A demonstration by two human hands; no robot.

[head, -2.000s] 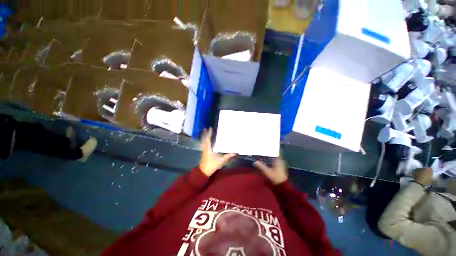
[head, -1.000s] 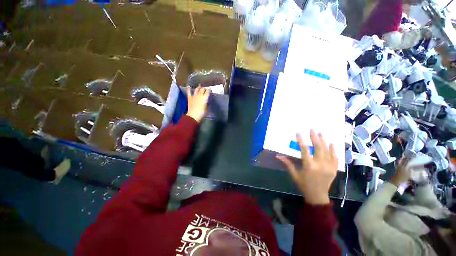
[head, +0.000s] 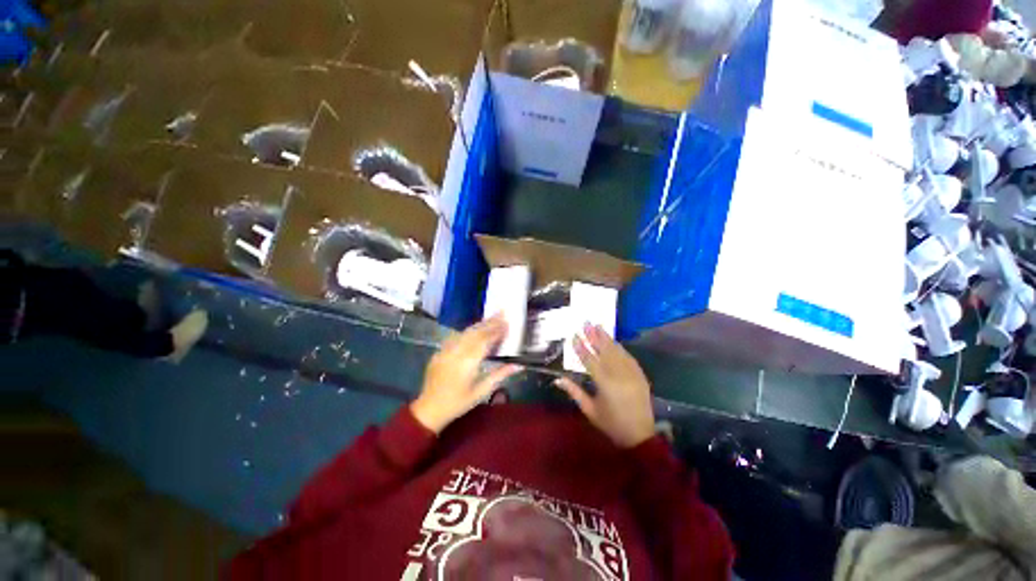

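Observation:
An open retail box (head: 562, 259) with a brown inner flap stands at the bench's front edge. In it, a white inner carton (head: 510, 304) lies on the left and another white inner carton (head: 592, 312) on the right, with white contents (head: 550, 328) between them. My left hand (head: 460, 372) rests with its fingertips on the left carton's front end. My right hand (head: 611, 384) touches the right carton with its fingers. Both hands have their fingers apart and neither is closed round anything. The box's bottom is hidden.
Open boxes (head: 375, 227) with brown insides and film-wrapped white parts stand in rows at left. Closed blue and white boxes (head: 804, 244) stand at right. A heap of white cameras (head: 949, 244) lies at far right. A coworker's sleeve (head: 971, 516) shows at lower right.
My hands have come together from the neighbouring boxes to an open box in front of me. Two seconds ago a closed white top lay between them. The view has shifted.

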